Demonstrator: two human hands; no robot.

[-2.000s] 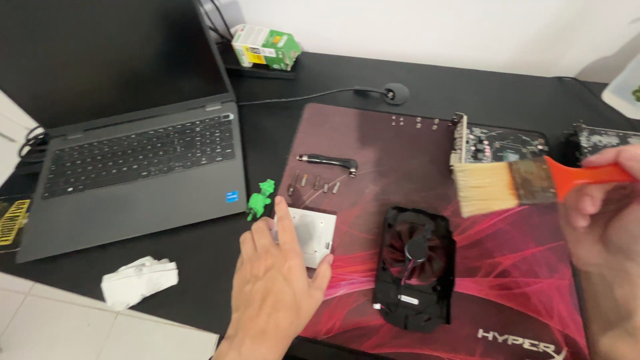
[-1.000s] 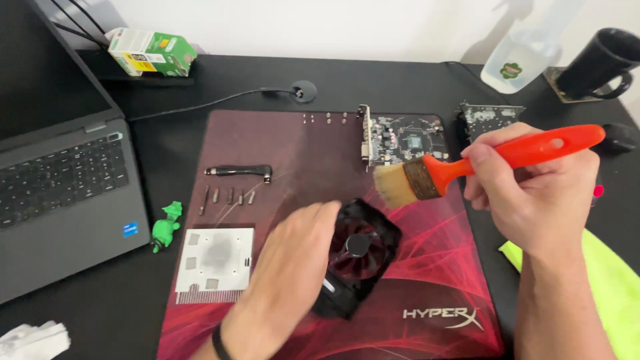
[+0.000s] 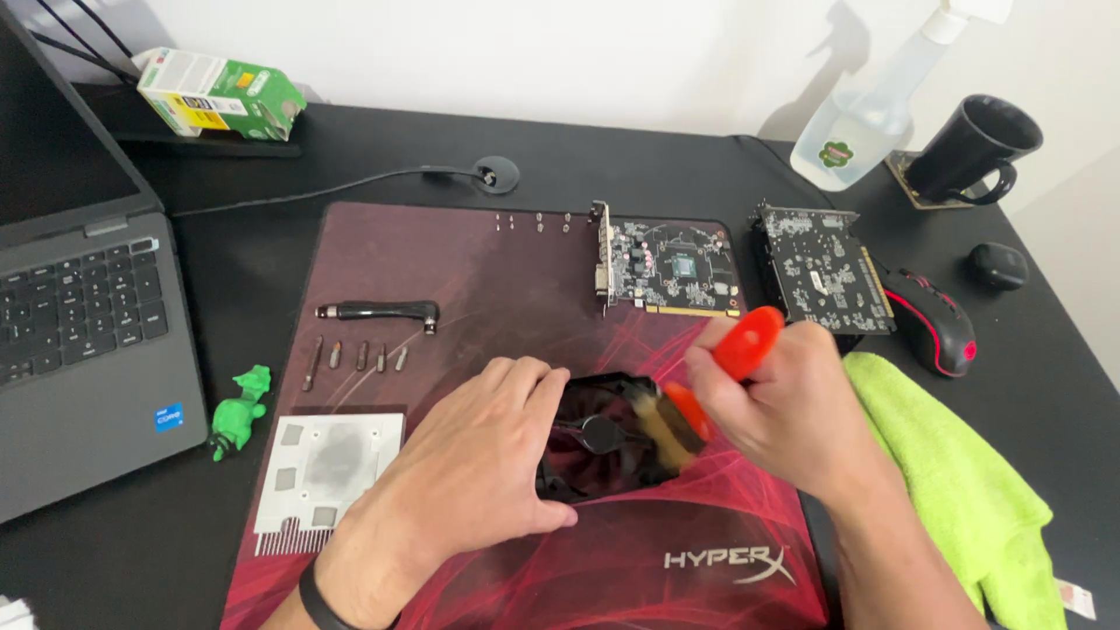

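Observation:
My left hand (image 3: 481,451) grips the left end of a black graphics card fan shroud (image 3: 604,437), which lies on a red and dark HyperX mouse pad (image 3: 525,577). Its fan faces up. In my right hand (image 3: 779,402) is the red handle of a paintbrush (image 3: 678,424), whose pale bristles, slightly blurred, touch the right side of the shroud. A bare graphics card circuit board (image 3: 674,267) lies behind them. An aluminium heatsink (image 3: 337,464) with a grey patch sits left of my left hand, below a black angled bit driver (image 3: 381,311) and several screwdriver bits (image 3: 361,356).
A laptop (image 3: 79,350) and a green figurine (image 3: 238,416) are at left. Small screws (image 3: 540,222) sit on the pad's back edge. At right are a second graphics card (image 3: 822,267), a mouse (image 3: 932,324), a lime cloth (image 3: 954,490), a spray bottle (image 3: 853,122) and a black mug (image 3: 971,149).
My left hand has gone from the heatsink to the fan shroud, which is now turned sideways. The brush in my right hand has moved from beside the circuit board down onto the shroud.

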